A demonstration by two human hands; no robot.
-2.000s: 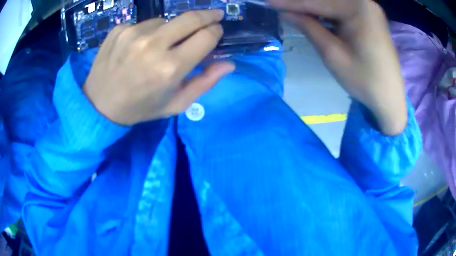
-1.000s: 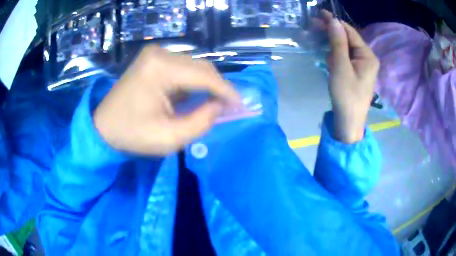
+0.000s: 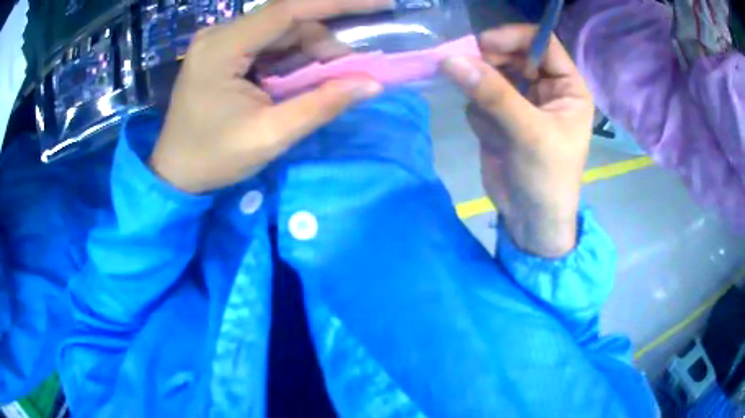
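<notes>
A pink sheet is held up in front of the smock, seen nearly edge-on as a bent strip. My left hand holds its left part between thumb and fingers. My right hand pinches its right end between thumb and index finger. Tweezers, a dark narrow tool, stick up from my right hand; their tips are hidden. Small pieces on the sheet cannot be made out.
A clear tray with circuit boards lies behind my left hand at the upper left. A person in a purple-pink smock is at the right. Grey floor with yellow lines lies below.
My left hand has moved up with the pink sheet. My right hand has come from the tray's right edge and taken hold of the sheet's right end. The tray sits further left in view.
</notes>
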